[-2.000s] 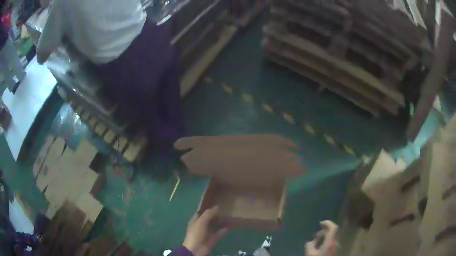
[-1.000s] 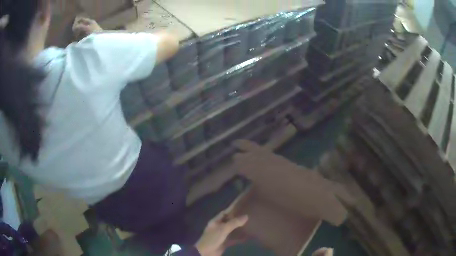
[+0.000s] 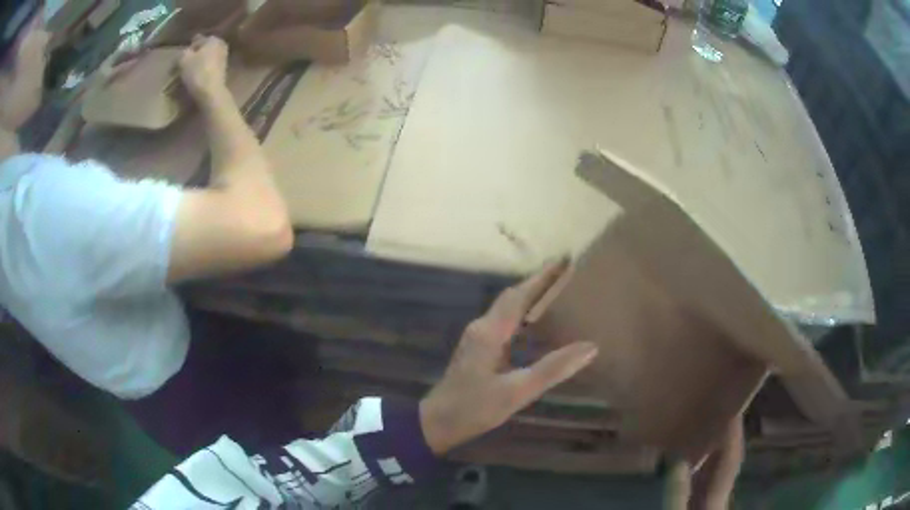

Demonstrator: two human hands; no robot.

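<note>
A brown cardboard mailer box (image 3: 649, 329) is held tilted in front of me, over the near edge of the table. Its lid panel (image 3: 713, 259) stands up along the far right side and looks blurred. My left hand (image 3: 499, 364) is at the box's left side wall, fingers against the wall and thumb on the inner side. My right hand (image 3: 716, 473) is at the box's lower right edge, partly hidden behind it and cut off by the bottom of the picture.
A cardboard-covered table (image 3: 479, 159) lies ahead. Other brown boxes (image 3: 304, 30) and a clear bottle (image 3: 716, 25) stand at its far side. A person in a white shirt (image 3: 90, 259) is close on my left, hands on a box (image 3: 135, 95). Layered stacks show below the table top.
My view has turned from the floor and stacks to the table top. The box has come up to the table's near edge, still in my hands. The right hand is now at the box.
</note>
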